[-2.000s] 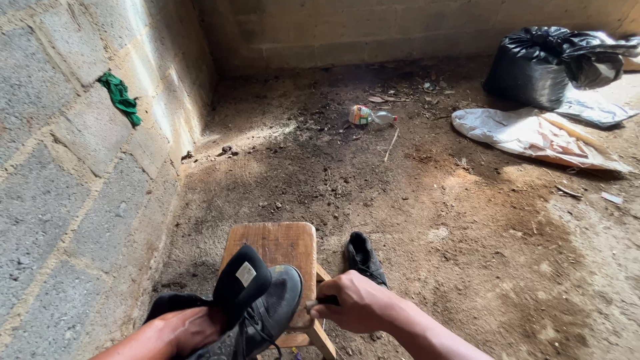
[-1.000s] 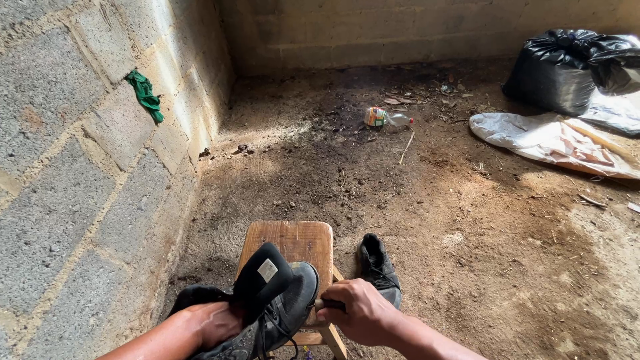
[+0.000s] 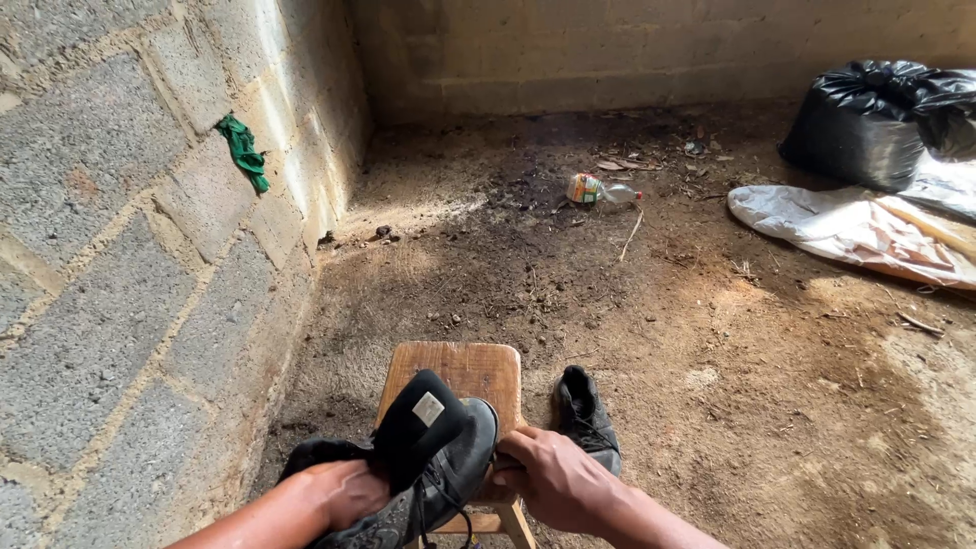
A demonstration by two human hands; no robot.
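A black lace-up shoe [image 3: 457, 465] is held over a small wooden stool [image 3: 465, 374], its tongue standing up with a pale label and its toe pointing right. My left hand [image 3: 347, 492] reaches into the shoe's opening, its fingers hidden inside. At the toe's edge, my right hand [image 3: 553, 476] has its fingers curled around a small dark object, mostly hidden, whose kind I cannot tell. The matching dark shoe [image 3: 585, 423] lies on the ground just right of the stool, behind my right hand.
A concrete block wall [image 3: 114, 290] with a green cloth [image 3: 244, 152] stuck in it rises at the left. On the dirt floor lie a plastic bottle [image 3: 602, 191], a white sack [image 3: 846, 229], twigs and debris. A filled black plastic bag [image 3: 854, 130] stands at the back right.
The view has shifted somewhat to the left. My left hand stays in the shoe and my right hand remains at its toe, with no other plain change.
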